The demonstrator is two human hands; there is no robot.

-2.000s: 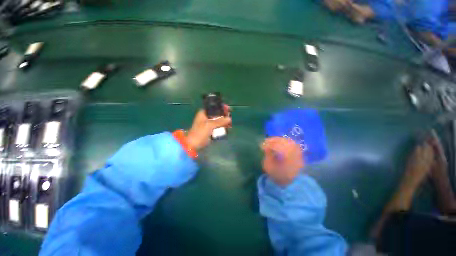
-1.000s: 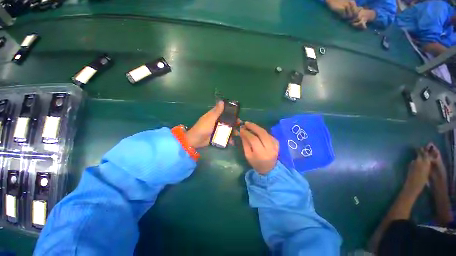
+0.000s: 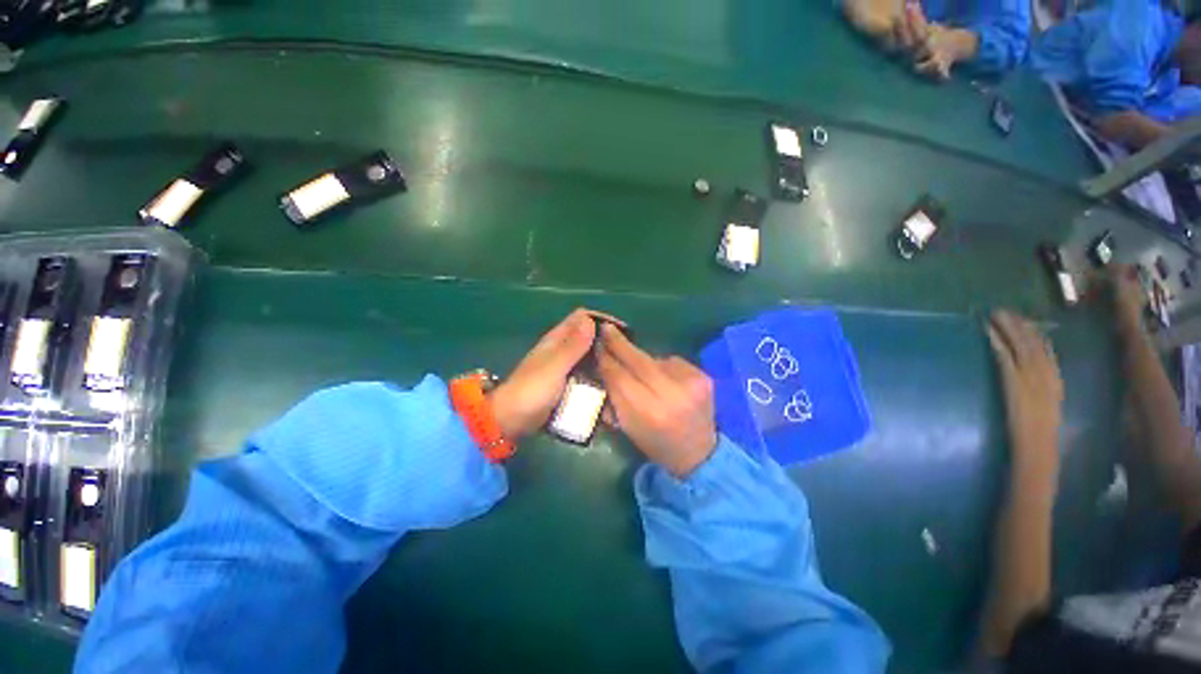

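A black phone with a white label (image 3: 578, 410) is between my hands at the middle of the picture, label end toward me. My left hand (image 3: 540, 374) holds it from its left side. My right hand (image 3: 661, 399) lies over its upper right part, fingertips on the phone; these fingers hide much of the body, and I cannot tell if a ring is under them. A blue bin (image 3: 843, 383) just right of my right hand holds several thin white rings (image 3: 760, 391).
A clear blister tray (image 3: 169, 292) with phones stands at the left. Several phones lie on the green bench beyond my hands, such as one at the upper left (image 3: 343, 188). Another person's bare arms (image 3: 1031, 461) reach in at the right. Blue-sleeved people are at the upper right.
My right hand has come from the bin to the phone and now covers its upper part. Phones on the far strip have shifted left. The other person's arms at the right have spread and reached forward.
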